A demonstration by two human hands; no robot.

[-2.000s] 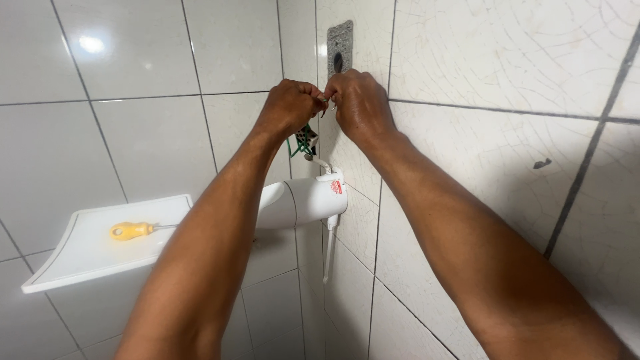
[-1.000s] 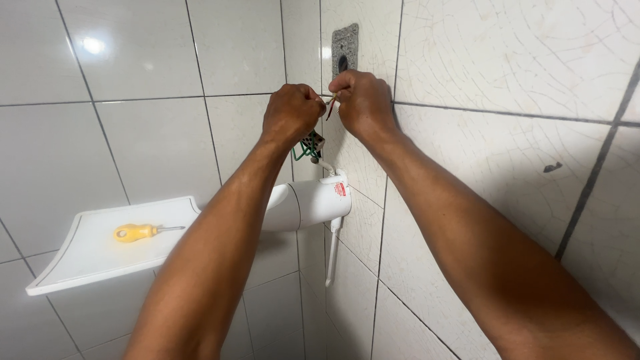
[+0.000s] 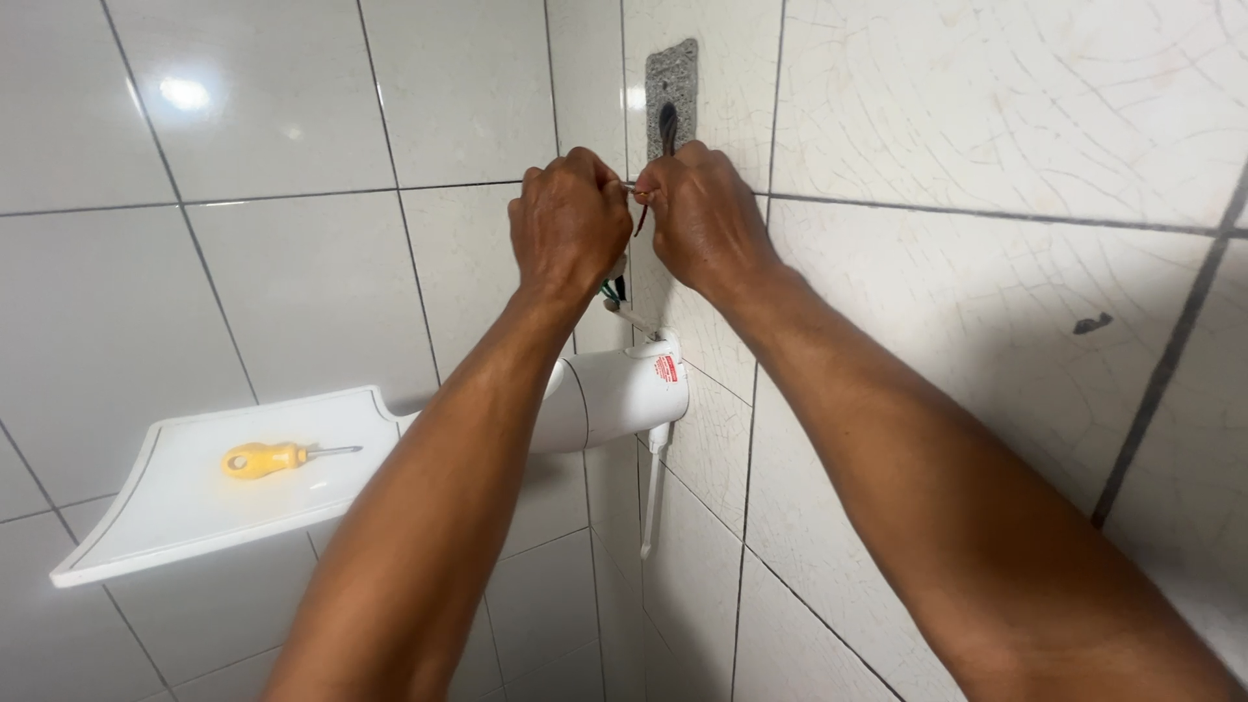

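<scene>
Below a recessed wall opening, my left hand and my right hand meet with fingertips almost touching. Each pinches thin electrical wire; a dark reddish end hangs down between them, and a pale bit spans the gap. Dark wires come out of the hole above my right hand. Under my left hand, green and black wires show in part beside a pale cable that runs to the white electric shower unit. My fingers hide the exact joint of the wires.
The shower's wide white flat head juts out at the left, with a yellow-handled screwdriver lying on it. A thin white tube hangs from the unit. Tiled walls meet in a corner; the right one has a small chipped spot.
My hands stay at the same place below the wall opening, with small shifts of the fingers on the wires. The screwdriver has not moved on the shower head.
</scene>
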